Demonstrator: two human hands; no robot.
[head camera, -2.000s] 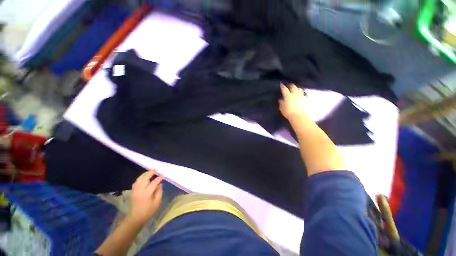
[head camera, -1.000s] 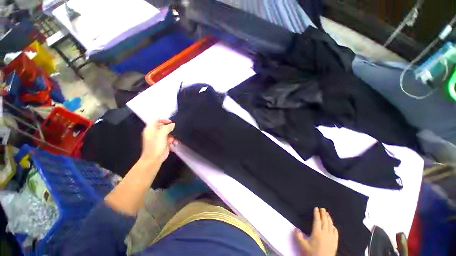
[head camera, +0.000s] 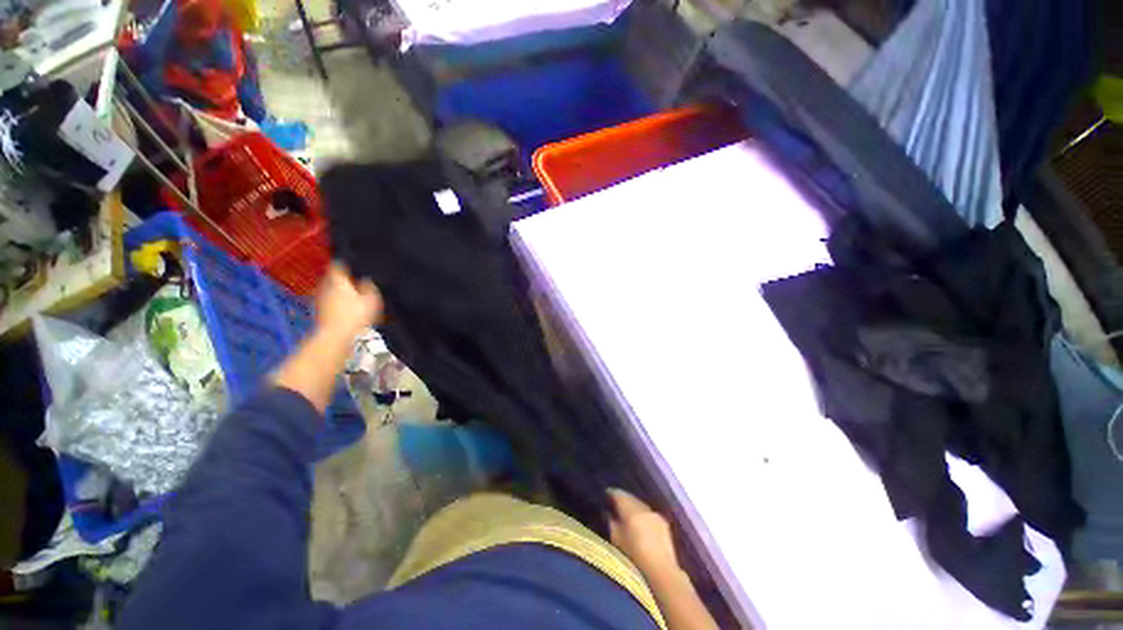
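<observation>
The black trousers hang off the near left side of the pressing table, over the gap between my body and the table. A small white ticket shows near their upper end. My left hand grips the black cloth at its left edge. My right hand is at the lower end of the cloth beside the table's near edge; its fingertips are partly hidden, so its grip is unclear. The white table cover lies under a crumpled black pile at the far right.
An orange-red tray sits at the table's left end. A red basket and a blue basket holding plastic bags stand at left. Blue-grey cloth hangs behind the table. A white-topped table stands beyond.
The trousers have moved left off the table top and now hang beside it. My left hand has moved left with them. My right hand has moved to the table's near edge. The view has turned left.
</observation>
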